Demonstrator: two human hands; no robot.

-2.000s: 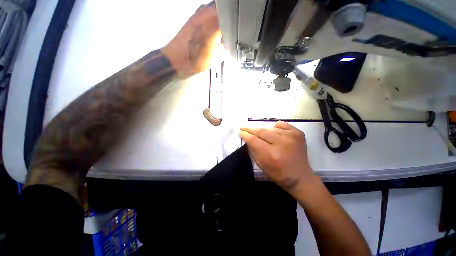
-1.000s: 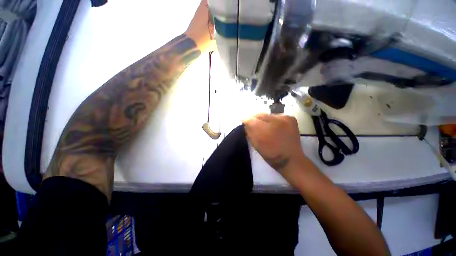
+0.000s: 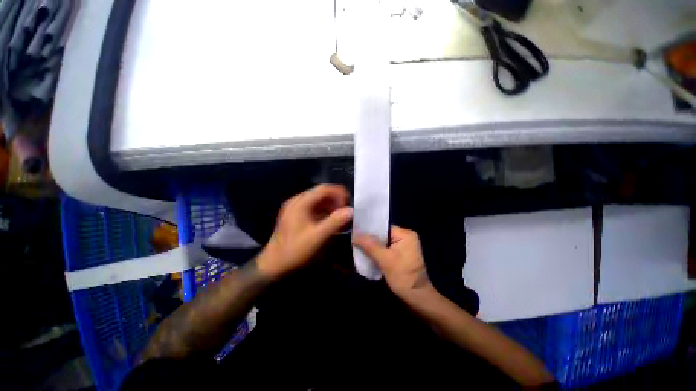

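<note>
A pale narrow fabric strip (image 3: 372,160) runs from the machine bed over the table's front edge and hangs down over the lap. My right hand (image 3: 398,261) holds the strip near its lower end, thumb on top. My left hand (image 3: 311,229) is just left of the strip, fingers curled, thumb tip at the strip's edge; whether it grips anything is unclear. The black fabric piece cannot be told apart from the black clothes.
Black-handled scissors (image 3: 513,57) lie on the table (image 3: 229,92) at the upper right, by a dark object (image 3: 507,6). A tan tab (image 3: 341,64) sits left of the strip. Blue baskets (image 3: 122,305) stand below left and right, with white panels (image 3: 534,260) over the right one.
The view has shifted down, and the machine head is out of it. Both hands have moved from the table to the lap. The pale strip now hangs over the edge, held by my right hand.
</note>
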